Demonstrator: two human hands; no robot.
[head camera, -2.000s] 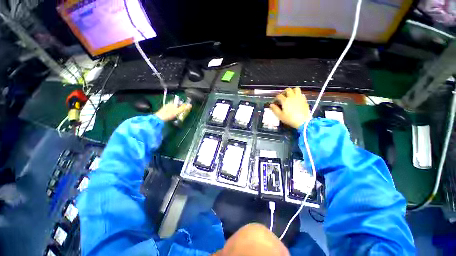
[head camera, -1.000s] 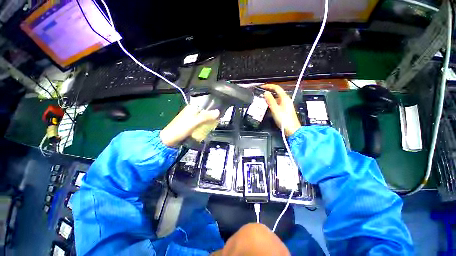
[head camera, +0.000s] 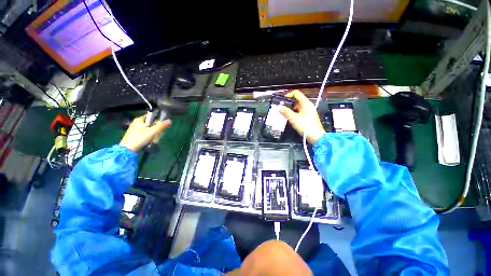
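My right hand (head camera: 304, 116) holds a black electronic unit (head camera: 275, 119) with a white face by its upper right end, tilted over the tray's back row. My left hand (head camera: 144, 132), left of the tray, is closed around a blurred dark barcode scanner (head camera: 160, 110), with a white lead running up from it. The clear blister tray (head camera: 188, 200) holds several white-faced units, such as one at front left (head camera: 205, 170). A cabled test piece (head camera: 275, 195) with a pale edge lies at the tray's front, its white plug at the near end.
Long black keyboards (head camera: 312, 68) and a mouse (head camera: 185, 80) lie behind the tray. Another black scanner (head camera: 402, 129) and a white bar (head camera: 447, 139) are at the right. A red-orange tool (head camera: 62, 124) is at far left. A white cable (head camera: 336, 54) hangs across my right forearm.
My left hand has swung the scanner from over the tray out to the left, uncovering the left units. My right hand still holds the tilted unit, in nearly the same place.
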